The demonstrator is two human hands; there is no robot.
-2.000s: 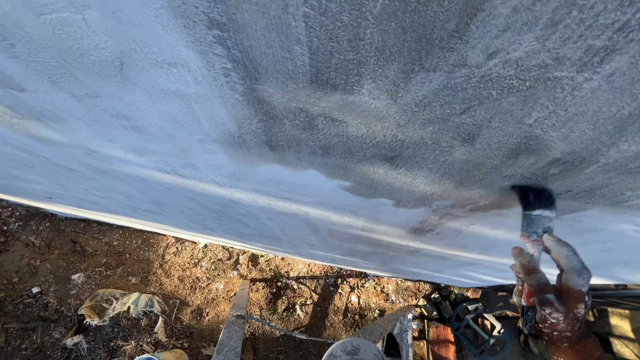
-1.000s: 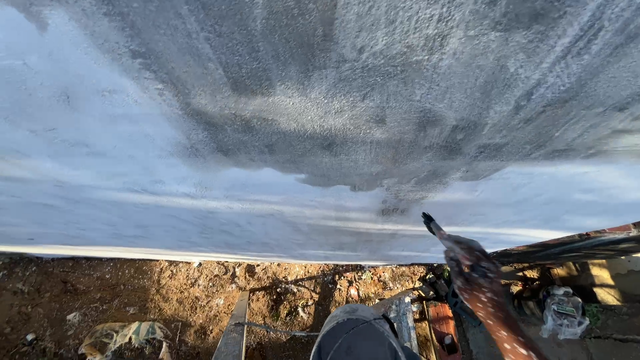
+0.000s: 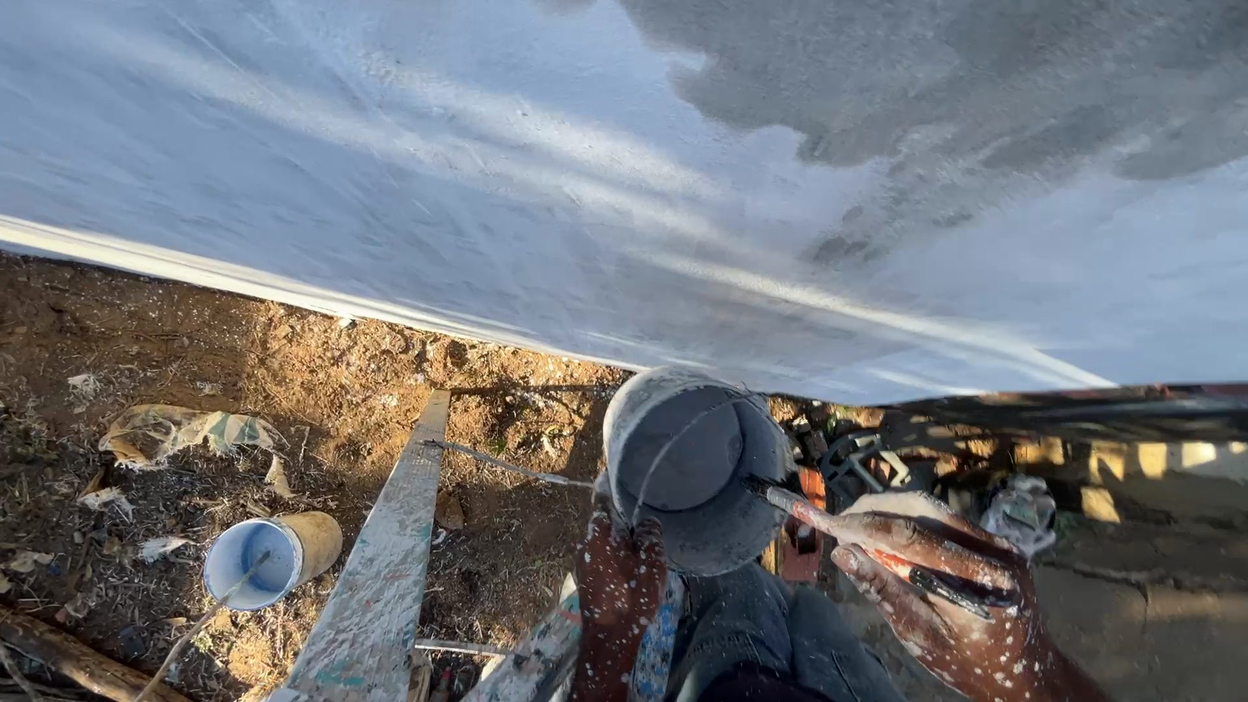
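Observation:
A paint bucket [image 3: 770, 439] with grey liquid inside hangs at the lower middle, in front of the wall. At its near left rim my left hand [image 3: 621, 575], spattered with white, is closed on the rim or the thin wire handle; which one is unclear. My right hand [image 3: 941, 575], also spattered, grips a paintbrush [image 3: 814, 512] with a red and black handle. The dark bristles point left, at the bucket's right inner edge. Above stretches a wall [image 3: 487, 195], whitish at left and along the bottom, with a darker grey patch [image 3: 936, 88] at the upper right.
A paint-stained wooden plank [image 3: 380, 556] slants up left of my legs. On the littered soil lie a smaller bucket [image 3: 317, 546] with a stick in it and a torn sack [image 3: 185, 432]. A clear plastic bag [image 3: 1021, 512] and red bricks [image 3: 802, 556] are at the right.
My right hand has brought the brush from the wall down to the bucket. The bucket and my left hand are now in view. The view has tilted downward.

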